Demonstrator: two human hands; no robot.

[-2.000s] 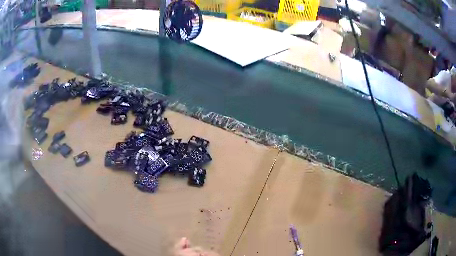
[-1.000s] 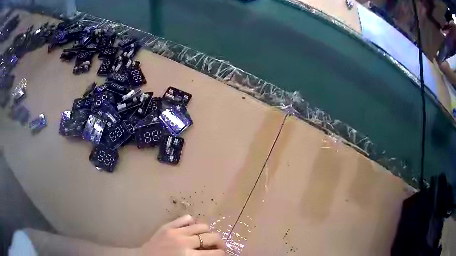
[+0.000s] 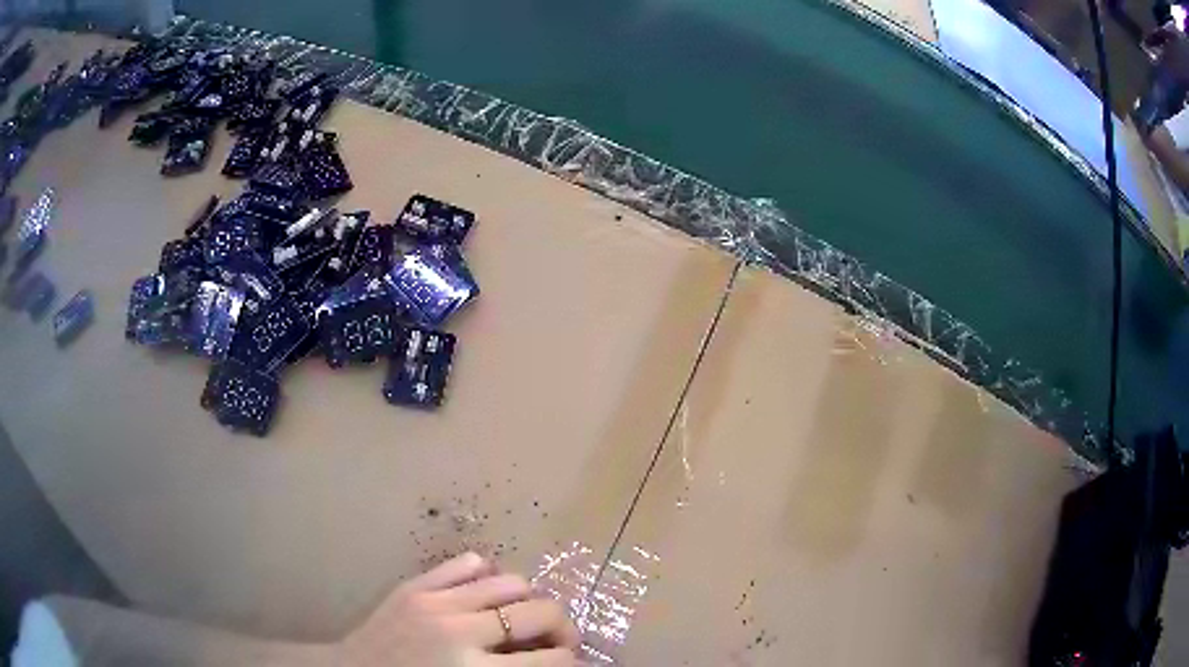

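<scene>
My left hand point(image 3: 456, 619) comes in from the lower left, palm down near the bottom edge, with a ring on one finger. Its fingertips are by bright silvery-white short lines point(image 3: 606, 586) on the bench. Whether it holds something under the fingers is hidden. My right hand is not in view. A pile of dark display boards point(image 3: 280, 326) lies on the tan bench at the left, some showing pale digits, others shiny or pale parts. More boards point(image 3: 222, 104) spread behind it to the upper left.
A green conveyor point(image 3: 626, 91) runs behind the bench's taped edge point(image 3: 574, 150). The black soldering station point(image 3: 1108, 573) stands at the lower right, below a hanging black cable point(image 3: 1112, 261). Dark specks point(image 3: 450, 515) lie by the hand. Part of a person point(image 3: 1164, 72) shows at the upper right.
The view has tilted down and moved closer. My left hand has come further into view beside the silvery lines. The purple-handled tool seen earlier at the bottom is out of view.
</scene>
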